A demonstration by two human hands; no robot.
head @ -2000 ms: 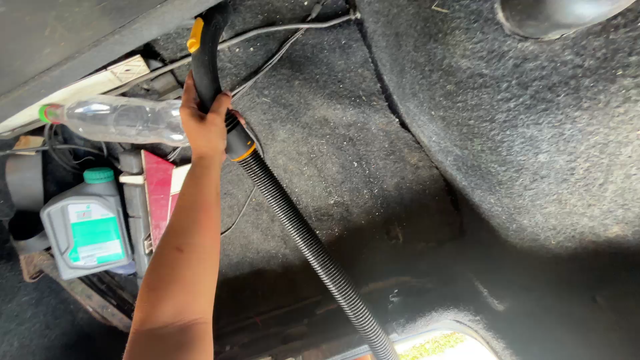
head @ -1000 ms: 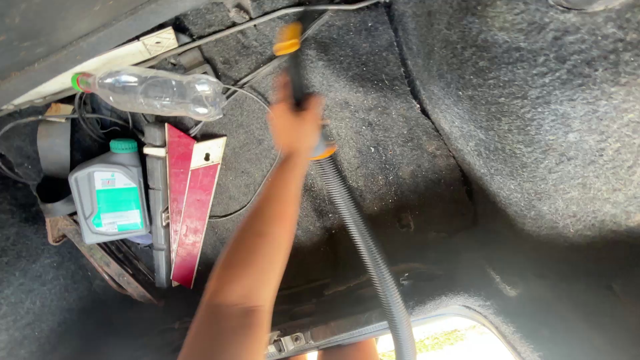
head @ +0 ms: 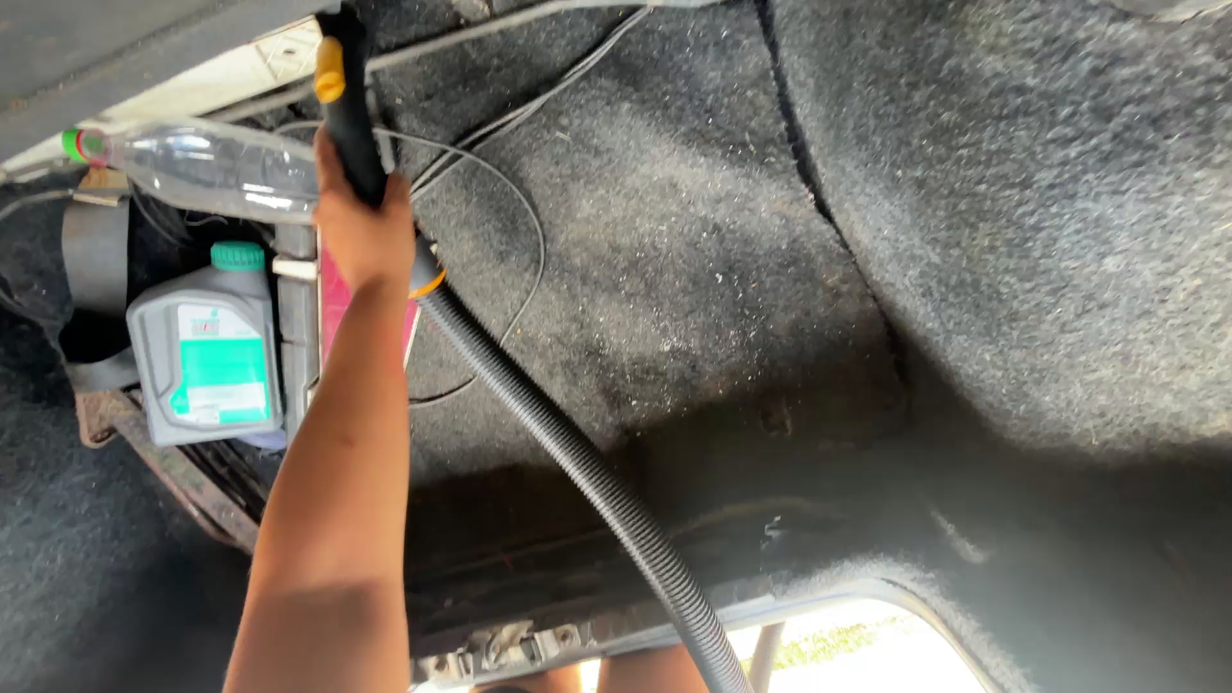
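Observation:
My left hand is closed around the black handle of a vacuum cleaner hose, below its yellow slider. The tip of the handle reaches up to the edge of a grey panel at the top left. From beneath the hand, past an orange ring, the ribbed hose runs down to the right over dark carpet dotted with pale crumbs. Just left of the hand lies a clear plastic bottle with a green cap. My right hand is not in view.
A grey fluid jug with a green cap stands at the left, by a grey strap. Thin cables loop over the carpet. A red flat piece is partly behind the arm. Metal latch parts sit on the bottom edge.
Between one second ago and now, my left hand and the hose handle have moved left, towards the bottle, and they again cover part of the red pieces.

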